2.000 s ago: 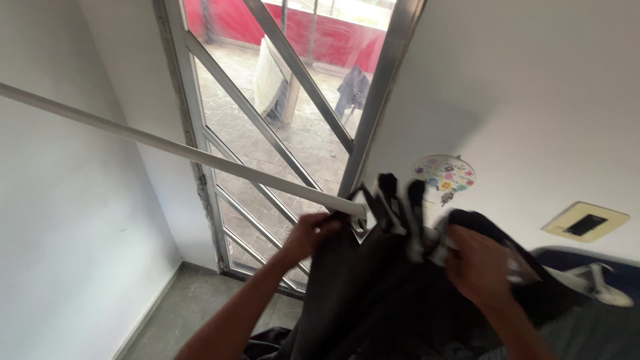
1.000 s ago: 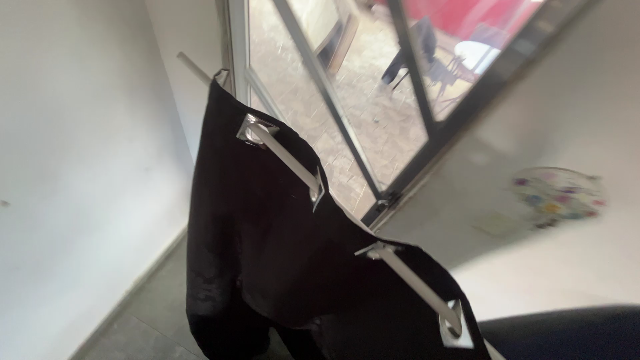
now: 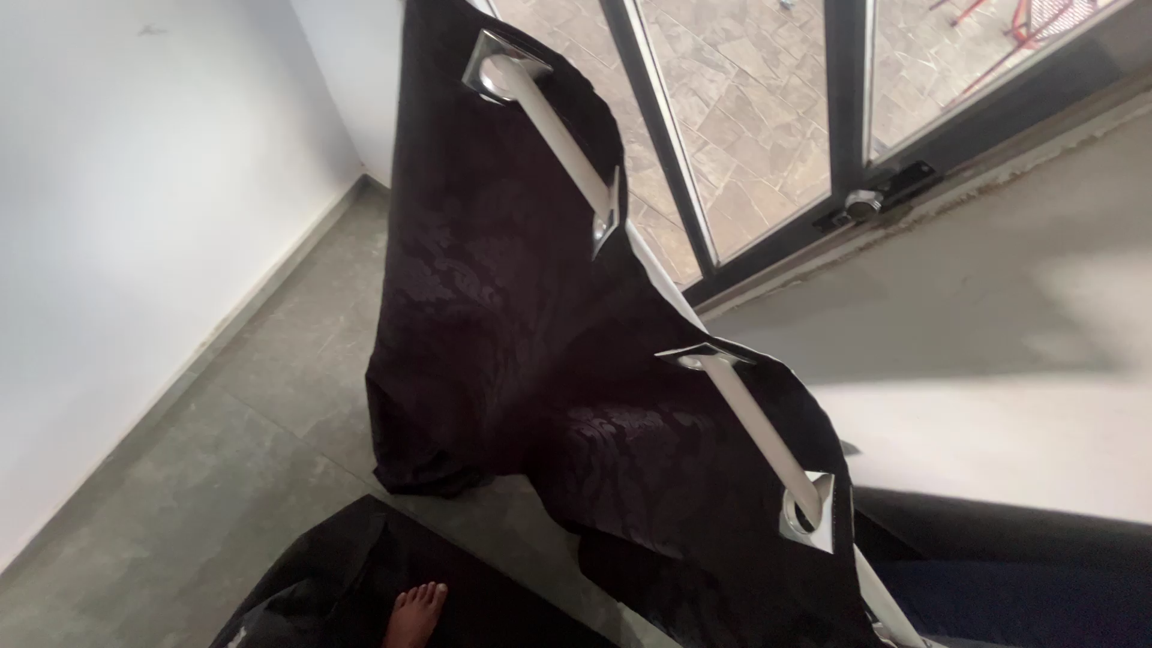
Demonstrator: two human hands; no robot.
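Observation:
A dark patterned curtain (image 3: pixel 504 297) hangs spread along a white curtain rod (image 3: pixel 562 139) that runs diagonally from upper left to lower right. The rod passes through several square silver grommets, among them a lower one (image 3: pixel 821 513) and an upper one (image 3: pixel 495 72). Neither my left hand nor my right hand shows in the head view, so what they hold or touch is hidden.
A metal-framed glass door (image 3: pixel 846 117) with a round knob (image 3: pixel 862 205) stands behind the curtain. Black fabric (image 3: pixel 315 567) lies on the grey tiled floor (image 3: pixel 243 423), with a bare foot (image 3: pixel 417 612) on it. Dark blue fabric (image 3: pixel 1017 594) is at lower right. A white wall (image 3: pixel 153 225) rises at left.
Two seconds ago both hands were at the bunched curtain near the rod's end; now the curtain is spread along the rod and the hands are out of view. The view has swung downward.

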